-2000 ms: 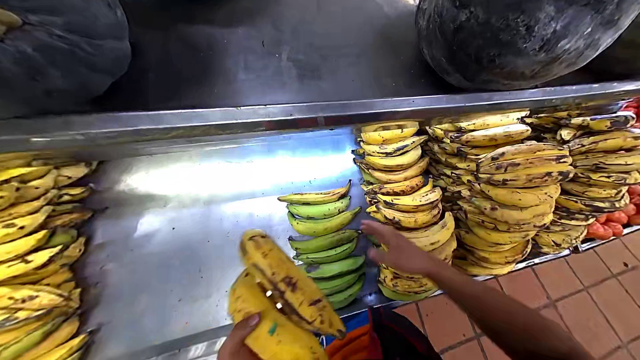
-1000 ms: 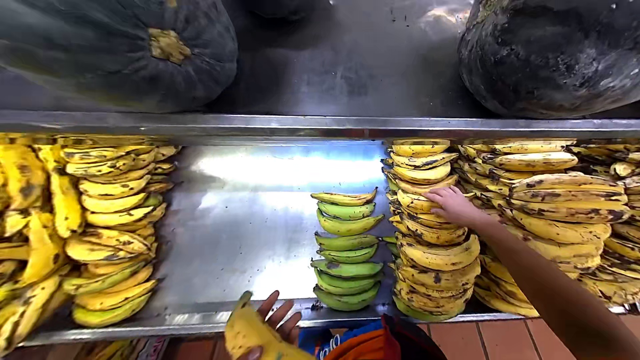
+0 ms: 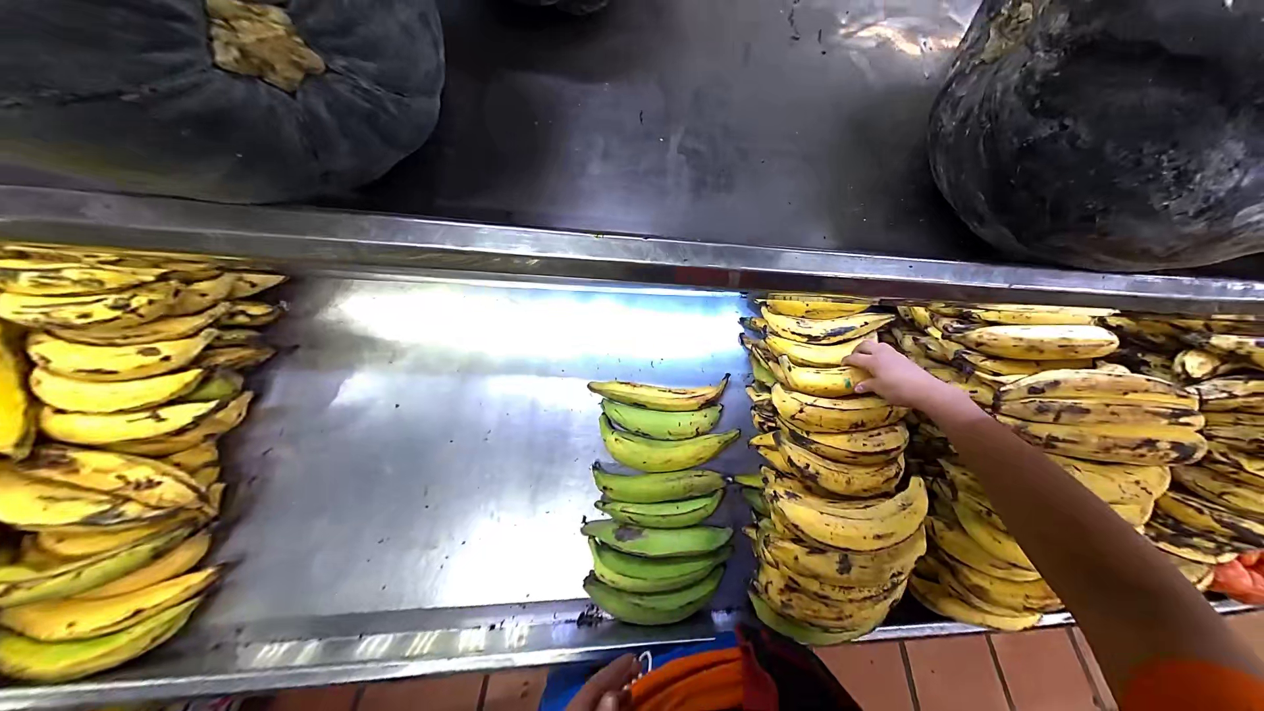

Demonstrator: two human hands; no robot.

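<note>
My right hand (image 3: pixel 887 375) reaches over the column of yellow plantains (image 3: pixel 839 454), its fingertips on a plantain near the top of that column. At the bottom edge, partly cut off, my left hand (image 3: pixel 607 683) is beside the orange and blue clothing (image 3: pixel 691 681); whether it holds anything is hidden. A column of mostly green plantains (image 3: pixel 657 541), with a yellow one at its top, lies on the metal shelf (image 3: pixel 434 464), left of the yellow column.
More yellow plantains (image 3: pixel 114 395) are stacked at the left, and speckled ones (image 3: pixel 1096 415) at the right. A raised metal ledge (image 3: pixel 592 252) runs behind them. On the upper shelf sit large dark squashes (image 3: pixel 197 109), (image 3: pixel 1106 128) at both sides. Red tiles (image 3: pixel 958 671) show below.
My right hand has moved from beside the green plantains onto the yellow column and farther up it. My left hand, earlier holding yellow plantains, has dropped to the bottom edge; no plantain shows there now.
</note>
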